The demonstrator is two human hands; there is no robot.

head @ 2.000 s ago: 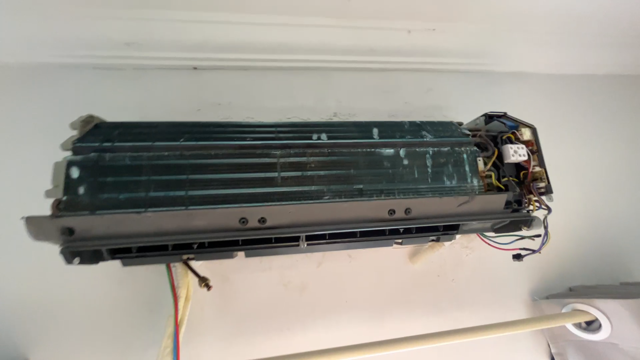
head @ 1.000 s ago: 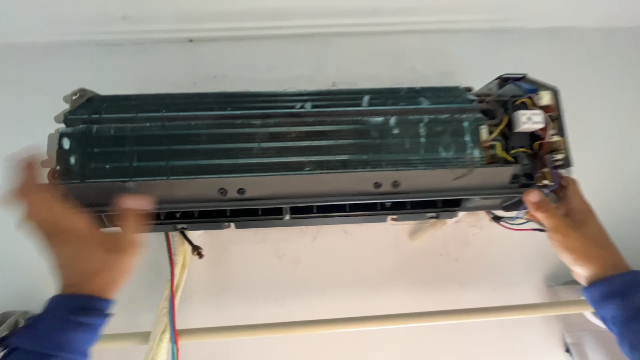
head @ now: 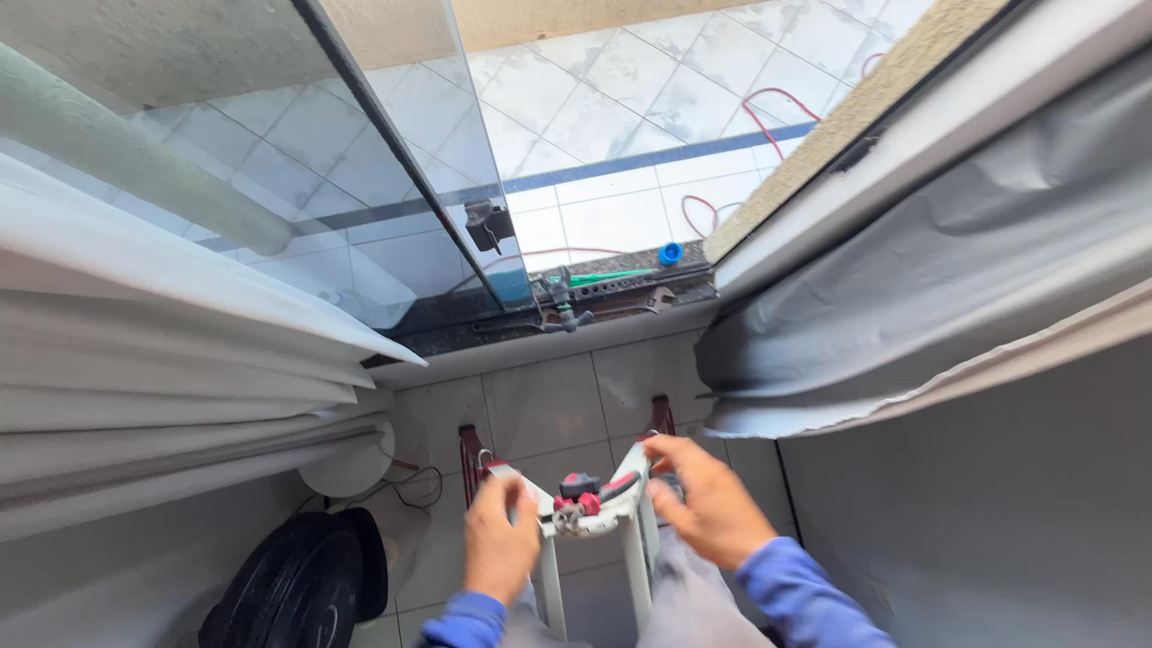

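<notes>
My left hand [head: 502, 538] is at the left side of the top of a stepladder [head: 589, 524], its fingers curled by the light-coloured frame. At the right side of that frame is my right hand [head: 706, 499], thumb and fingers bent near the rail. Blur and the hands' angle hide whether either one grips it. Between them, a hand tool with red and black handles [head: 580, 495] rests on the ladder's top. Beyond, on the dark stone sill, lie an adjustable wrench [head: 660, 300], a flaring tool [head: 564, 301] and a blue ring-shaped object [head: 670, 254].
A glass sliding panel [head: 414, 171] stands over the sill. A pale curtain [head: 162, 360] hangs left, a grey one [head: 900, 252] right. A round black object [head: 288, 580] is at the lower left, near a loose cable [head: 418, 490]. Red hose [head: 760, 112] lies on the tiles outside.
The view has swung down from the wall-mounted air conditioner unit to the window and ladder. My hands, earlier at the unit's two ends, are now at the top of the ladder.
</notes>
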